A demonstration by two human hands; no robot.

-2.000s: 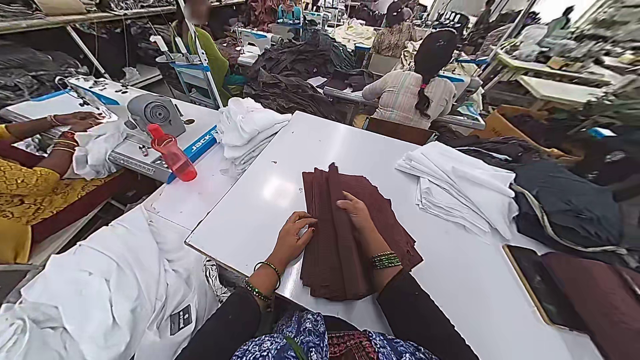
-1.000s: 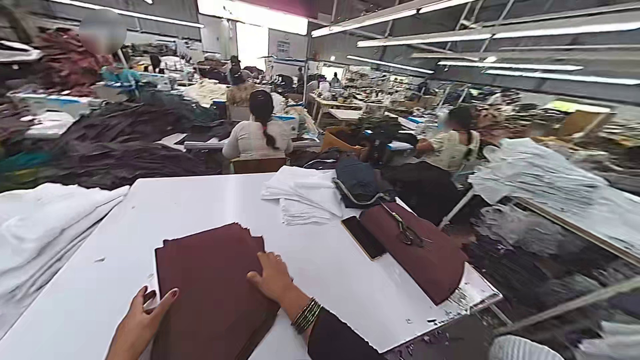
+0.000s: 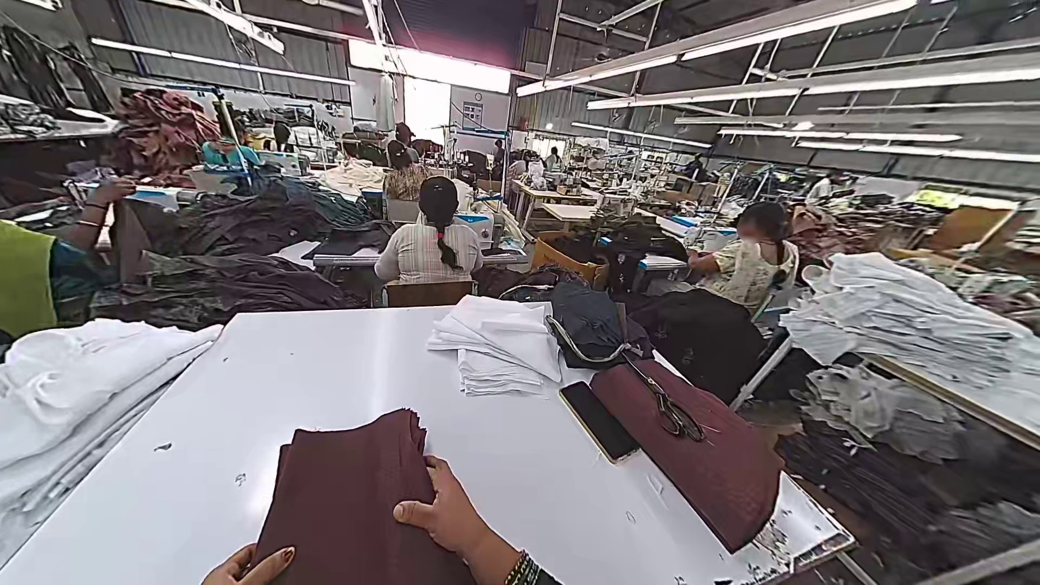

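A stack of maroon fabric pieces (image 3: 349,487) lies near the front of the white table. At its right edge my right hand (image 3: 447,508) grips the layers, thumb on top and fingers at the side. My left hand (image 3: 252,566), partly cut off by the bottom of the view, holds the lower left edge with its thumb on the cloth. Beyond the stack are folded white fabric pieces (image 3: 504,345) and a dark bundle of cloth (image 3: 589,321). Scissors (image 3: 670,406) rest on another maroon fabric pile (image 3: 691,455), beside a dark-screened phone (image 3: 600,421).
White cloth (image 3: 73,406) is heaped along the left side of the white table (image 3: 325,366). More white fabric (image 3: 910,309) is piled on a rack at right. Several people sit at sewing machines beyond, one person (image 3: 435,236) just past the far edge.
The view has swung up and to the right since the earliest frame. My right hand, lying on the stack a second ago, now grips its right edge.
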